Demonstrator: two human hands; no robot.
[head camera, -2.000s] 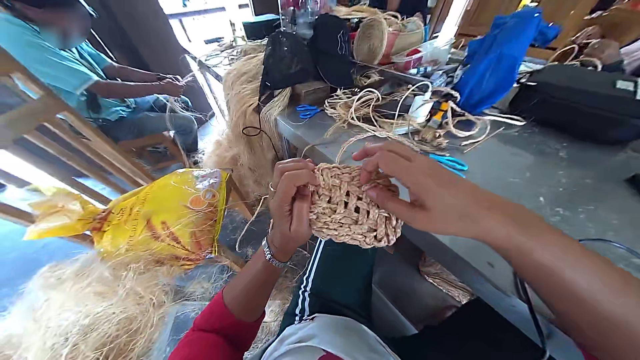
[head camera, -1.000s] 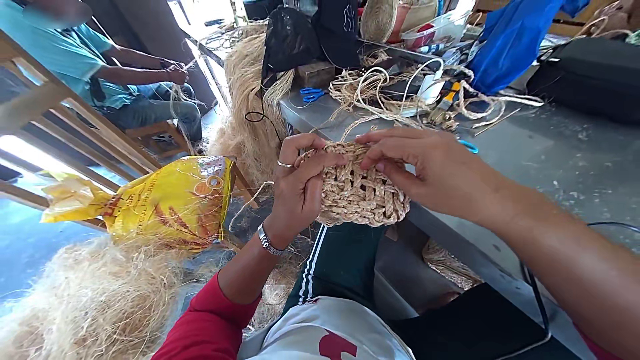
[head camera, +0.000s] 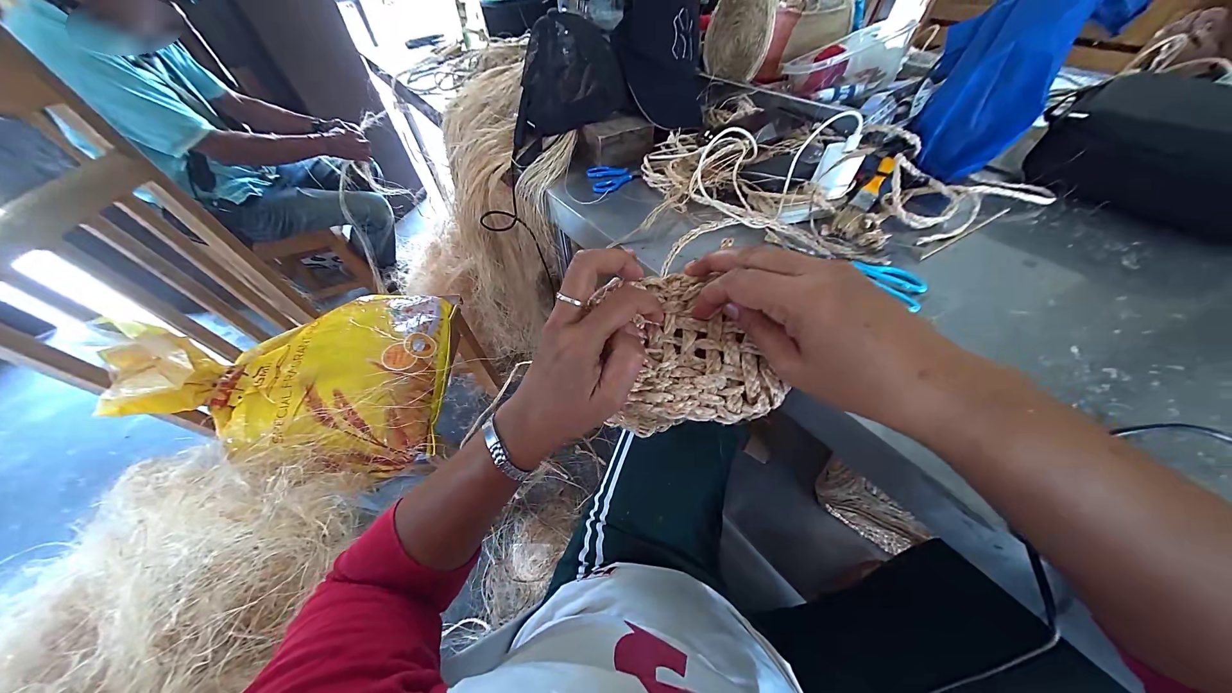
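Note:
A small piece woven from braided natural fibre (head camera: 707, 361) is held up over my lap, beside the edge of the grey table. My left hand (head camera: 587, 346) grips its left side, fingers curled over the upper left rim. At the top edge, my right hand (head camera: 808, 313) pinches the weave between thumb and fingers. A thin fibre cord (head camera: 688, 241) runs from the top of the piece toward the table. Light-blue-handled scissors (head camera: 893, 281) lie on the table just behind my right hand.
Blue scissors (head camera: 609, 179), tangled cords (head camera: 717, 168) and a blue bag (head camera: 996, 82) lie on the grey table (head camera: 1088, 327). Loose fibre (head camera: 183, 568) and a yellow sack (head camera: 337, 380) are at the left. Another person (head camera: 241, 144) sits beyond the wooden chair (head camera: 173, 221), handling fibre.
My left fingers have shifted on the upper left rim of the woven piece. My right hand remains at its top edge.

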